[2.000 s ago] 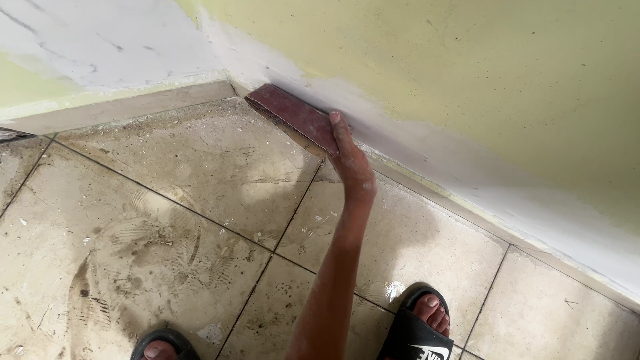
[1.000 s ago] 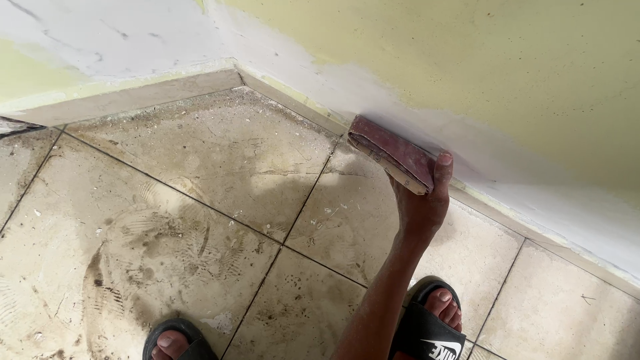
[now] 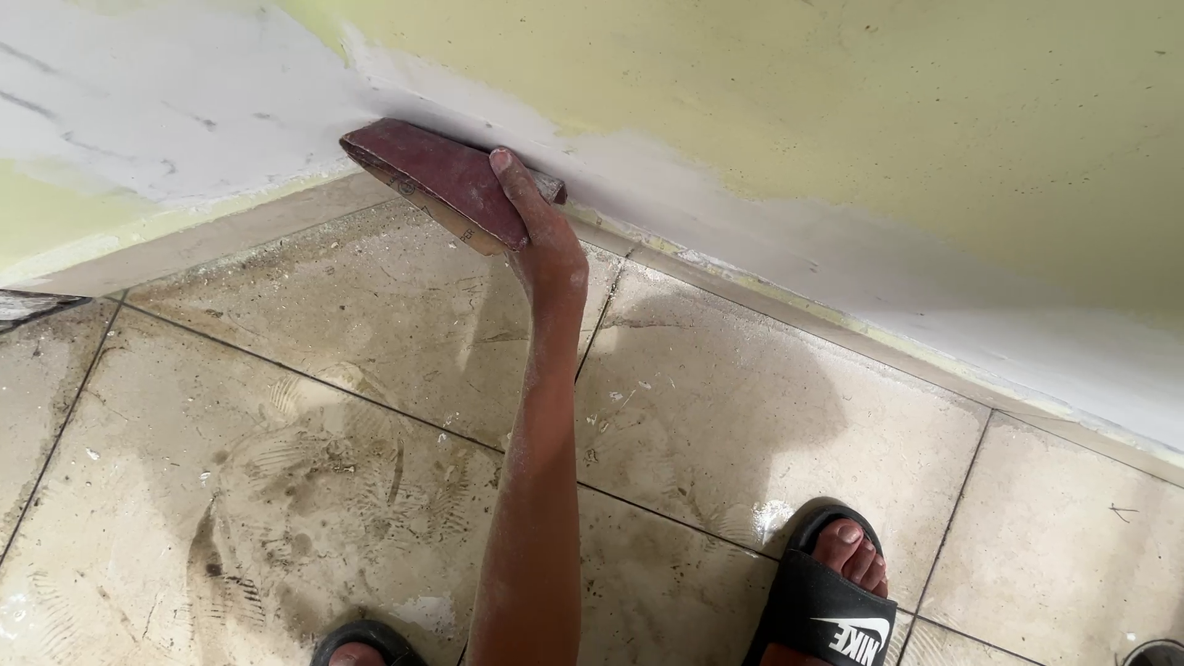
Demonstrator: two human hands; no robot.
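My right hand (image 3: 546, 231) grips a folded piece of dark red sandpaper (image 3: 435, 176), with the thumb on its outer face and the fingers hidden behind it. The sandpaper's brown backing, which bears print, shows along its lower edge. It lies against the white-patched foot of the yellow-green wall (image 3: 786, 102), just above the baseboard tiles (image 3: 832, 328) and close to the room corner. Pale dust coats the thumb and wrist. My left hand is out of view.
A second wall (image 3: 185, 111) with white filler and dark streaks meets the first at the corner. Below lie dirty beige floor tiles (image 3: 370, 462) with dark joints and white specks. My feet stand in black slides (image 3: 823, 592). Part of another dark object shows at the lower right edge.
My right hand moved right along the wall with the sandpaper, away from the corner, and is now back nearer the corner.
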